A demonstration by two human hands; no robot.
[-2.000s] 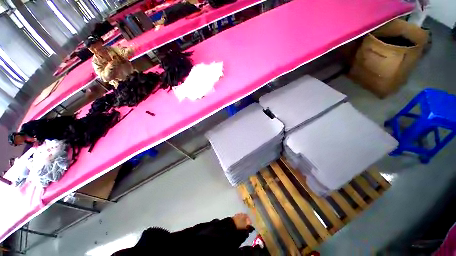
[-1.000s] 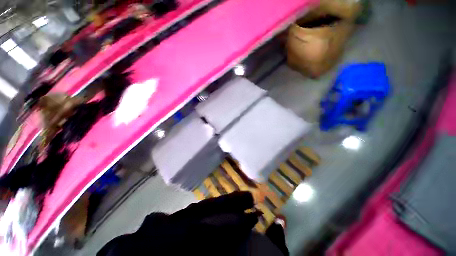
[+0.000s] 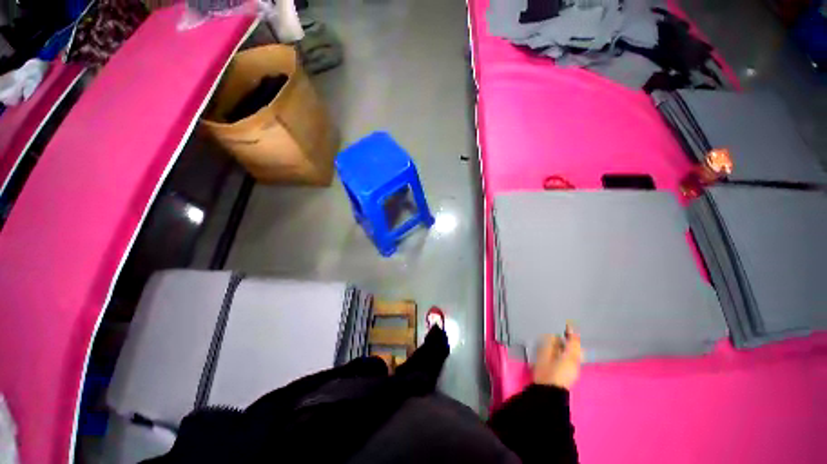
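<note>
A squared stack of grey cut panels (image 3: pixel 603 272) lies on the pink-covered table (image 3: pixel 698 408) at the right. My right hand (image 3: pixel 558 358) is at the stack's near edge, its fingers slightly apart and a little blurred. Whether it touches the edge is unclear. My left hand does not show; only dark sleeve and clothing show at the bottom. More grey panel stacks lie farther right, one (image 3: pixel 780 254) beside the near stack and one (image 3: pixel 753 136) behind.
A phone (image 3: pixel 627 181), red scissor handle (image 3: pixel 558 182) and orange-red bottle (image 3: pixel 716 163) are behind the near stack. Grey and black scraps (image 3: pixel 608 36) lie farther back. On the floor are a blue stool (image 3: pixel 376 172), carton (image 3: pixel 281 127) and pallet (image 3: pixel 394 337) with grey stacks (image 3: pixel 281 335).
The view has swung right from the pallet and far table to the near pink table. My right hand has come into view at the grey stack; my left hand has gone out of sight.
</note>
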